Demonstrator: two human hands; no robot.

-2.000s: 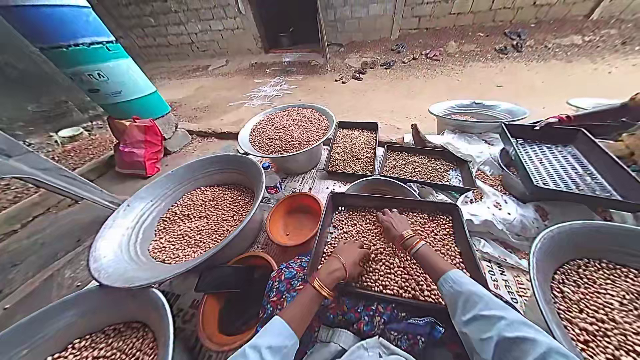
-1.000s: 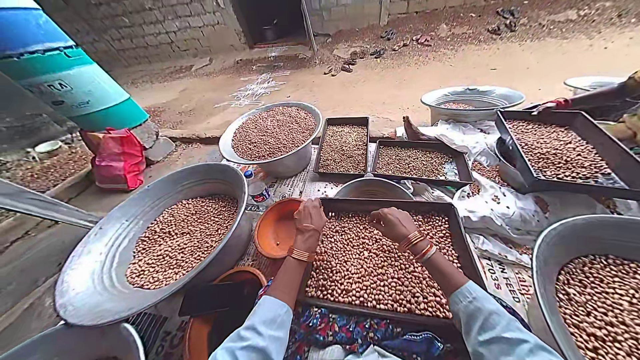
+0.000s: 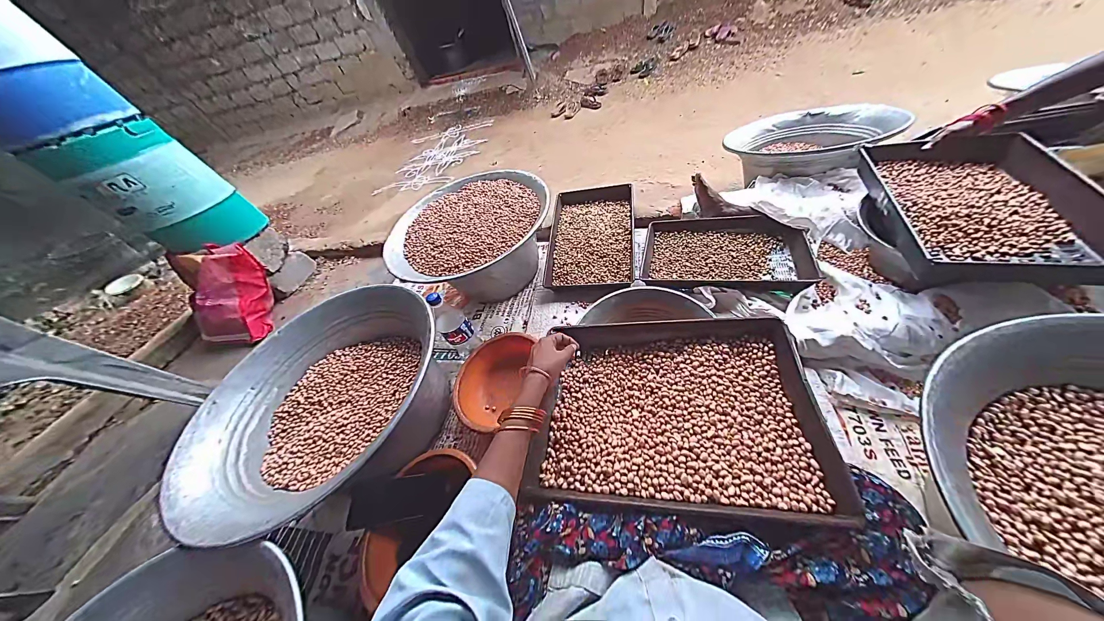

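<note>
My left hand (image 3: 552,354), with bangles at the wrist, is at the back left corner of a dark rectangular tray (image 3: 849,487) spread with small brown nuts or seeds (image 3: 681,423). Its fingers are curled together; whether they pinch something is unclear. Just left of it, an orange bowl (image 3: 492,379) has a few small pieces inside. The tray rests over patterned cloth (image 3: 595,535) on the lap. My right hand is out of view; only part of the right arm shows at the bottom right corner.
Large metal basins (image 3: 216,466) of nuts stand left, behind and right (image 3: 957,371). Two smaller dark trays (image 3: 634,233) lie behind, near a bottle (image 3: 450,319). At back right, another person's hand (image 3: 975,121) is at a larger tray (image 3: 1061,181). White plastic sheeting (image 3: 871,319) lies between.
My right hand has left the tray and gone out of view. My left hand remains around the tray's back left corner. The other person's tray shows more of its perforated base covered than two seconds ago.
</note>
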